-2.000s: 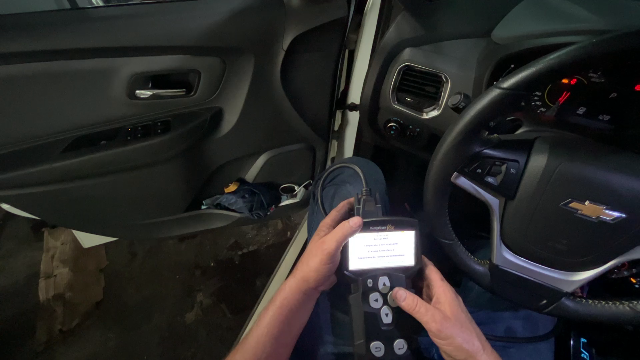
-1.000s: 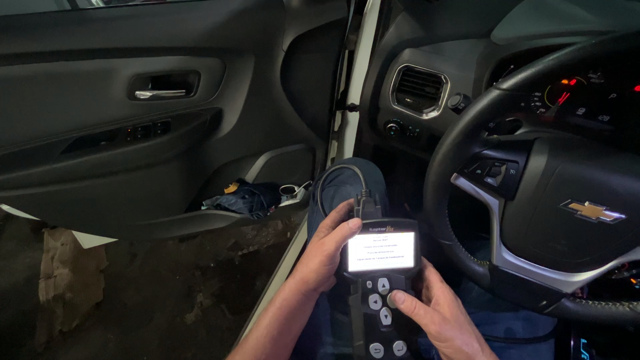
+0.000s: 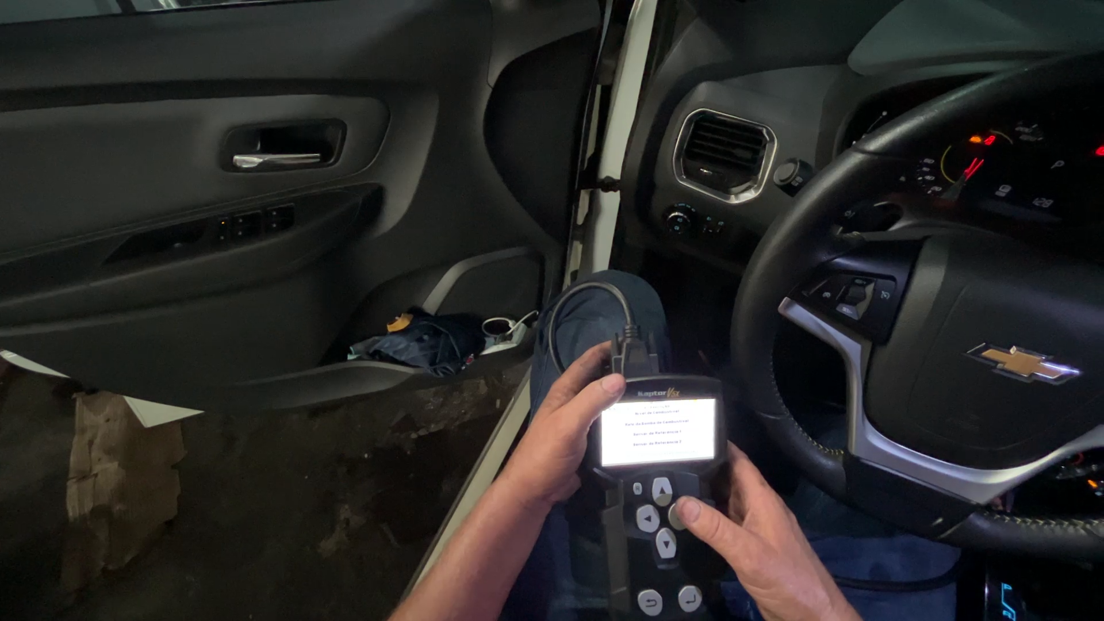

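A black handheld diagnostic scan tool (image 3: 661, 479) with a lit screen and pale arrow buttons is held upright over my lap. My left hand (image 3: 559, 431) grips its upper left side, the thumb beside the screen's top corner. On the right side, my right hand (image 3: 749, 526) holds the casing, its thumb resting on the right arrow button. A black cable connector (image 3: 634, 354) is plugged into the top of the tool, and its cable (image 3: 565, 302) loops over my knee in blue trousers.
Close on the right is the steering wheel (image 3: 763, 267), before a lit instrument cluster (image 3: 970, 168). The open door (image 3: 259, 345) stands at the left, its pocket holding a dark cloth bundle (image 3: 427, 343). A flattened piece of cardboard (image 3: 125, 474) lies on the floor outside.
The text on the tool's screen has changed. Both hands keep about the same hold on the tool.
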